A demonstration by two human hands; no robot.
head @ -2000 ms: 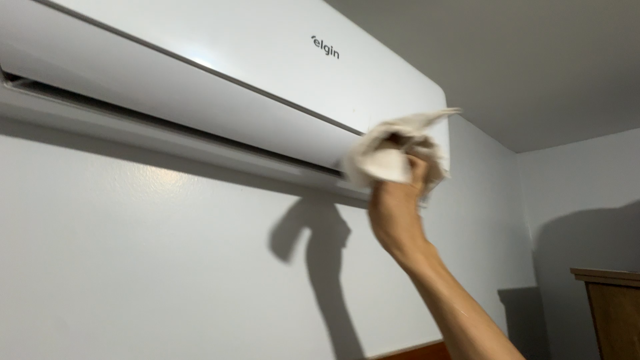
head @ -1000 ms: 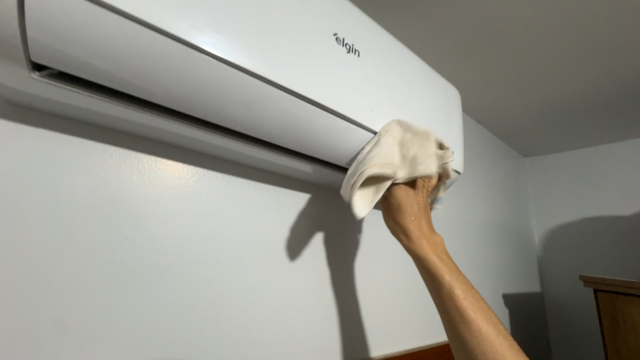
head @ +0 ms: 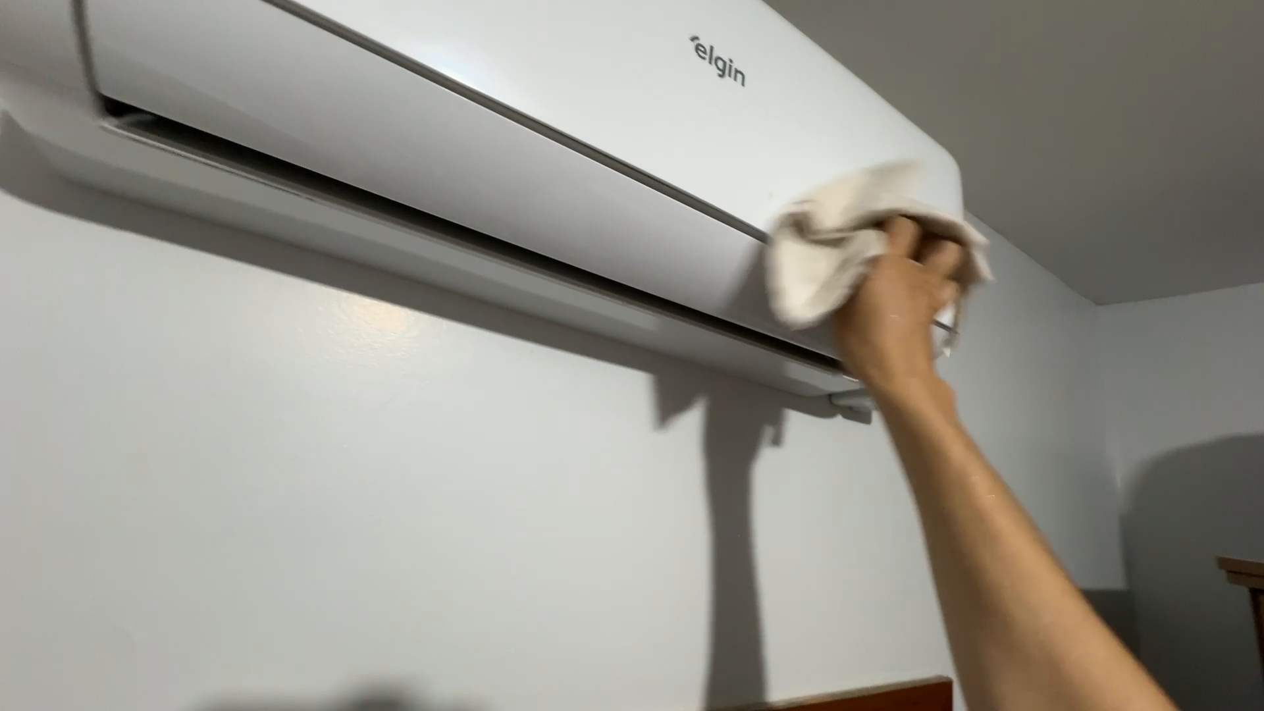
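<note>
My right hand [head: 897, 301] reaches up from the lower right and grips a cream cloth [head: 825, 252], somewhat blurred. The cloth lies against the front of a white Elgin split air conditioner [head: 632, 128] near its right end, just above and over the flap [head: 494, 188]. Below the flap, a dark narrow gap runs along the unit's underside. Parts of my fingers are hidden in the cloth's folds. My left hand is out of view.
The unit hangs on a pale glossy wall [head: 395, 513], where my arm's shadow falls. A short pipe or fitting [head: 851, 403] shows under its right end. Wooden furniture edges stand at the bottom [head: 879, 697] and far right [head: 1242, 571]. The ceiling [head: 1037, 118] is above.
My right hand has moved up with the cloth, from the unit's lower edge a second ago onto its front face. The cloth's folds have shifted, and a fitting beneath the unit now shows.
</note>
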